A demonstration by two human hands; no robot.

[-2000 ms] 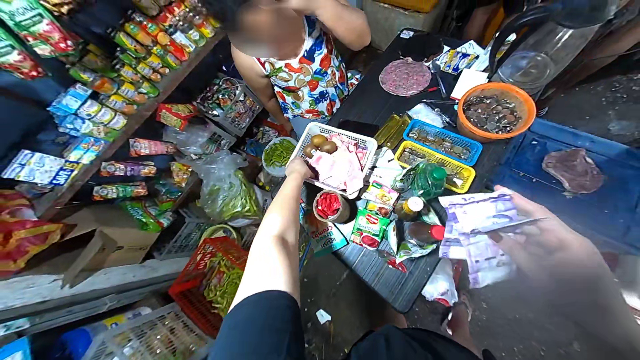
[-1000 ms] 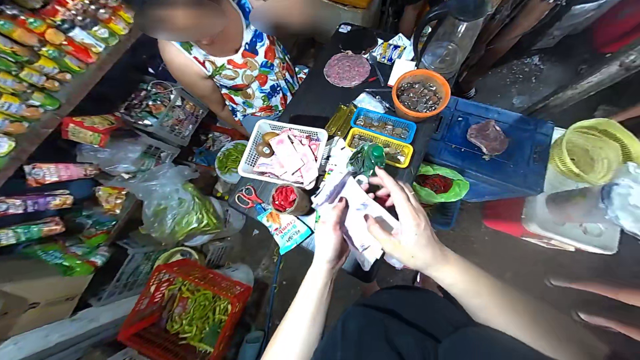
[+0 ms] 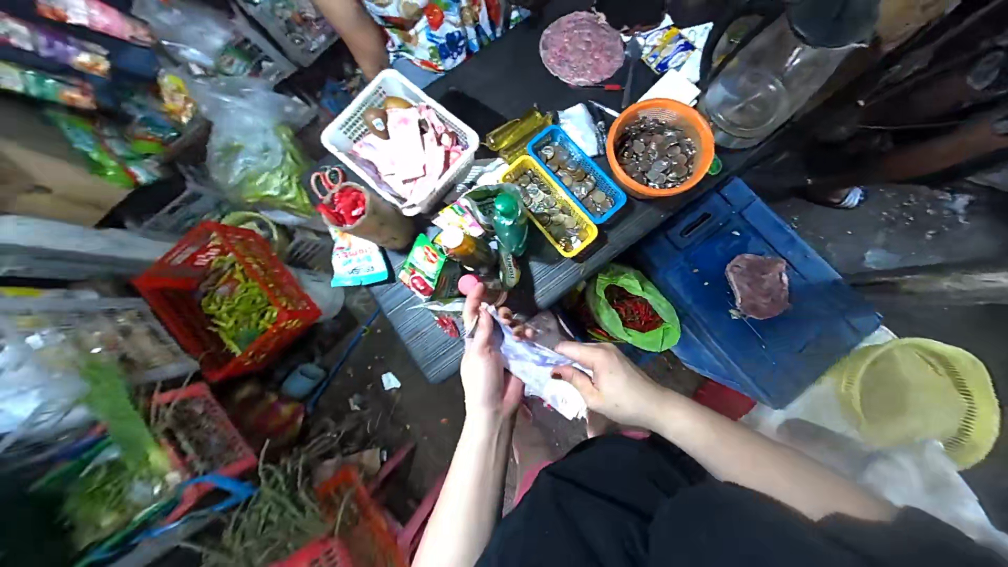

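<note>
My left hand [image 3: 490,366] grips one end of a bundle of purple-and-white banknotes [image 3: 539,366] above my lap. At the bundle's other end, my right hand [image 3: 610,383] pinches it between thumb and fingers. Beyond them on the dark table [image 3: 417,327] stand a white plastic basket [image 3: 337,142] holding more notes and brown round items, a yellow basket [image 3: 581,246] and a blue basket [image 3: 617,206] of coins, and an orange bowl of coins [image 3: 661,153]. A green bottle [image 3: 509,224] and seasoning packets [image 3: 423,266] lie nearest my hands.
Red crates [image 3: 224,303] of green peppers are at left. A blue plastic lid [image 3: 709,276] bears a flat piece of meat [image 3: 757,285]. A green bag of red chillies [image 3: 636,309] and a yellow basket [image 3: 917,394] are at right. A person in a patterned top [image 3: 441,27] is across the table.
My left hand was at the white basket two seconds ago while my right held notes; now both hands hold the notes together. Since one second ago, my right hand has come down onto them.
</note>
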